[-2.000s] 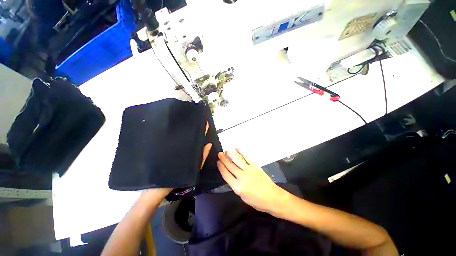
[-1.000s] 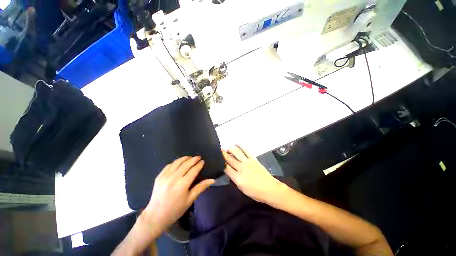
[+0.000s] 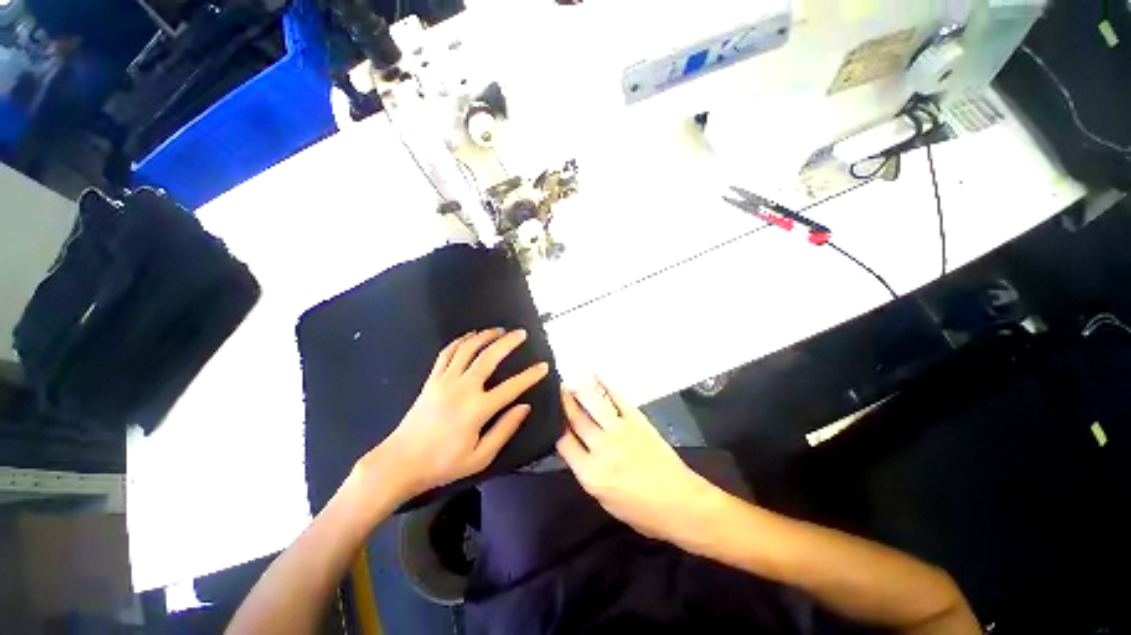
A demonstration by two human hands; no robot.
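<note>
A black panel lies flat on the white table, its far right corner at the presser foot of the sewing machine. My left hand lies flat on the panel with its fingers spread. My right hand is at the panel's right edge near the table's front, fingertips touching the edge; its thumb is hidden, and whether it pinches the edge is hard to tell. The needle is too small to make out.
A thick black stack stands at the table's left. A blue crate is behind. Red-handled snips with a dark cord lie under the machine arm. A round bin is below the front edge. Dark pieces are at right.
My left hand went from under the panel to on top of it, then slid forward towards the machine. My right hand stays at the edge. The panel now lies flatter.
</note>
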